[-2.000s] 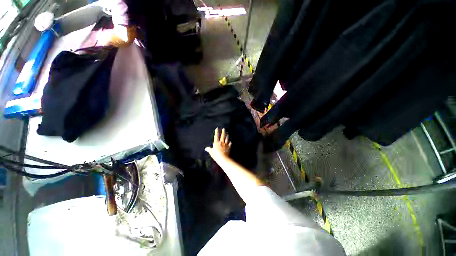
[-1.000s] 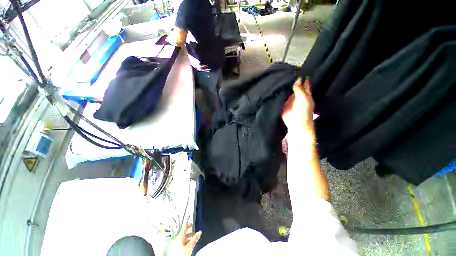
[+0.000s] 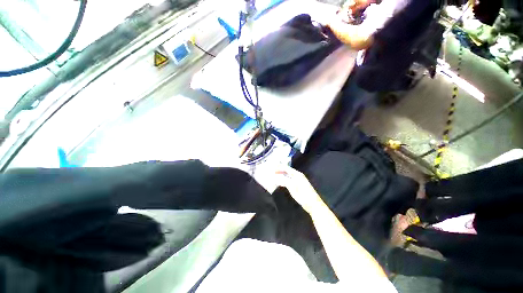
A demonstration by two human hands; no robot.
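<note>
A long dark garment (image 3: 172, 186) stretches from the left edge of the picture over the white-covered ironing table to its right end. My right hand (image 3: 289, 180) is at the right end of this cloth, blurred; whether its fingers grip the cloth cannot be told. My left hand is not in view. A heap of black garments (image 3: 350, 177) hangs low beside the table, just right of my right hand. The steam iron (image 3: 258, 143) stands on its rest beyond my right hand.
A neighbouring pressing table (image 3: 315, 103) holds a dark garment (image 3: 289, 54), with another person's arm (image 3: 355, 34) over it. Hoses (image 3: 246, 86) hang down to the iron. Black garments (image 3: 493, 212) hang at right. A window wall runs along the left.
The view has turned left. My right hand has moved from the low black garments to the table's end. A dark garment now lies across the table; my left hand has gone out of view.
</note>
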